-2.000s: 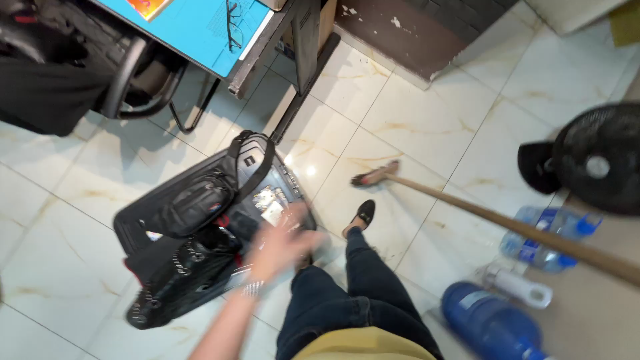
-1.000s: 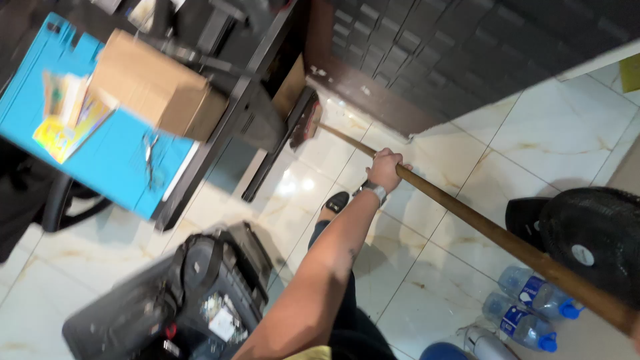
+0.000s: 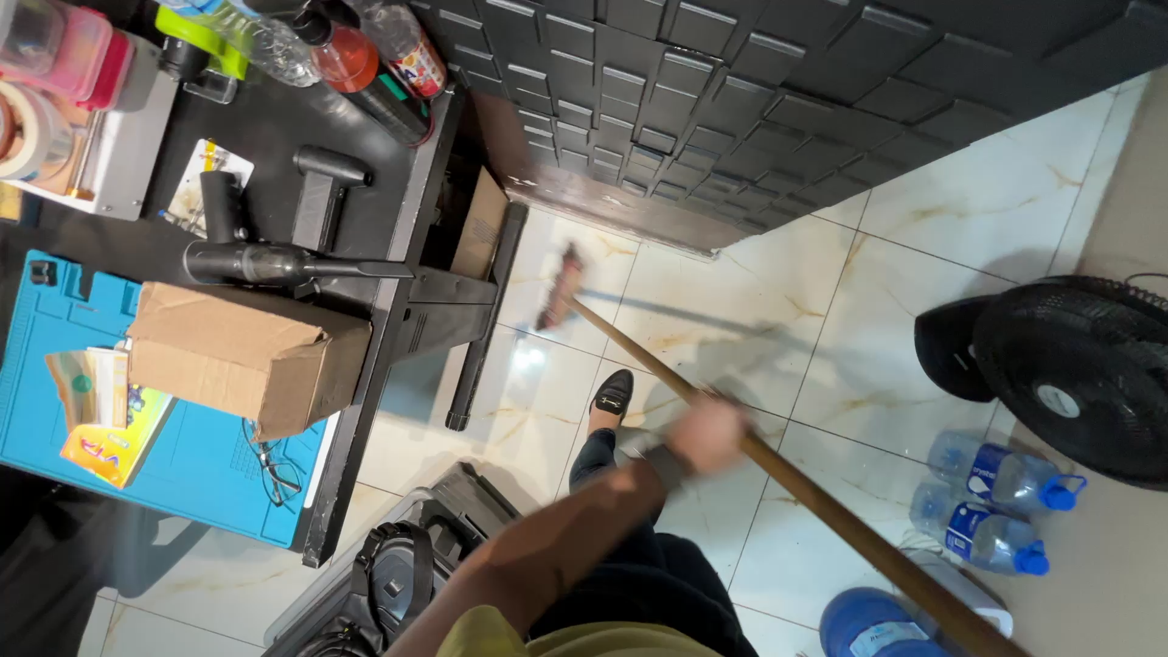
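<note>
My left hand (image 3: 707, 433), with a watch on its wrist, is closed around the wooden handle (image 3: 821, 502) of a broom. The handle runs from the lower right up to the broom's head (image 3: 561, 287), which is blurred and rests on the tiled floor beside the desk's metal foot. My right hand is out of view, and the handle's upper end leaves the frame at the bottom right. Just below the broom's head, my foot in a black shoe (image 3: 613, 394) stands on the tiles.
At left, a black desk (image 3: 274, 119) bears a cardboard box (image 3: 237, 351), a blue mat (image 3: 55, 319) and bottles. A dark panelled surface (image 3: 693, 100) rises at top. A black fan (image 3: 1086, 383), water bottles (image 3: 1004, 479) and a blue jug (image 3: 871, 625) stand right. An open case (image 3: 429, 557) lies below.
Two seconds ago my left hand was off the broom, above the open case; one second ago it was on the handle. The broom's head has come away from the desk's foot since one second ago.
</note>
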